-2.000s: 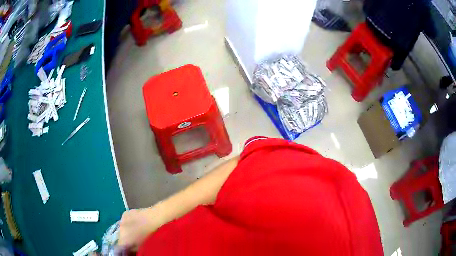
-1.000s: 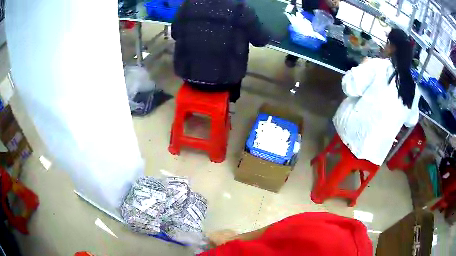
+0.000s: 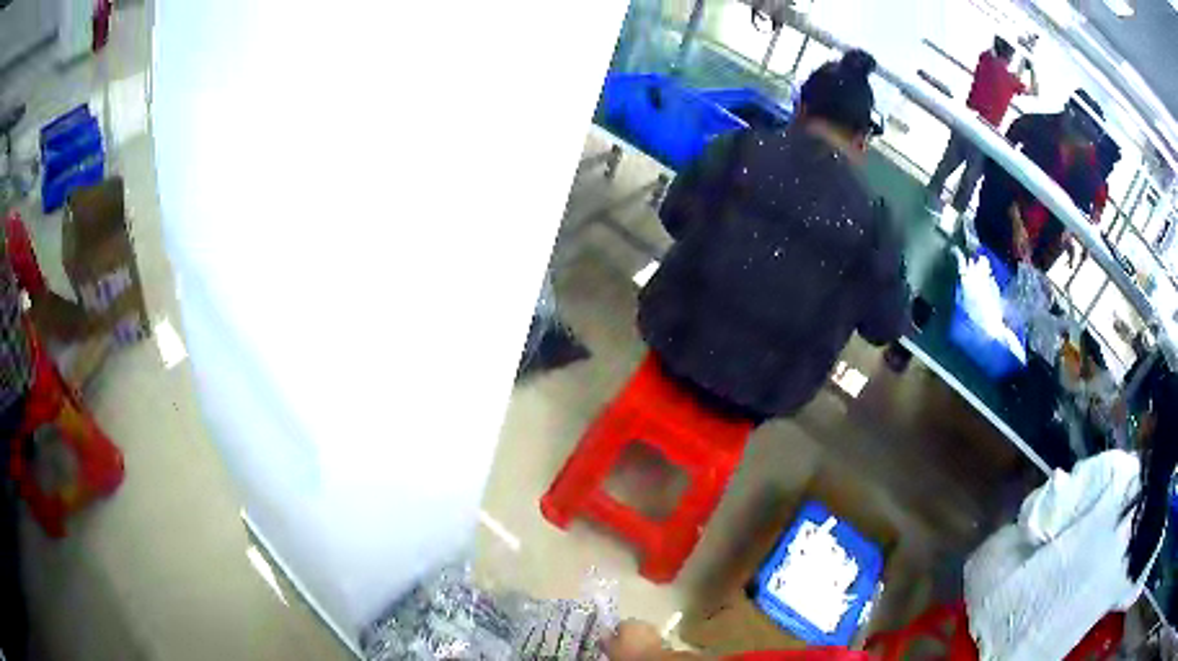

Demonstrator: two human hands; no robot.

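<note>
My right hand shows small and blurred at the bottom edge, cut off by the frame, with a bit of red sleeve to its right. Its fingers are at a clear plastic bag of narrow white strips and appear closed on it. More crinkled clear bags of strips lie on the floor just left of it, at the foot of a big white column. Their lower parts are cut off. My left hand is not in view.
The white column fills the left centre. A person in a dark jacket sits on a red stool at a green bench. A blue basket of white pieces stands right of my hand. A person in white is at right.
The view has swung from the bench toward the column and the floor bags. My right hand, earlier at the green bench's edge with clear plastic, is now beside the floor bags.
</note>
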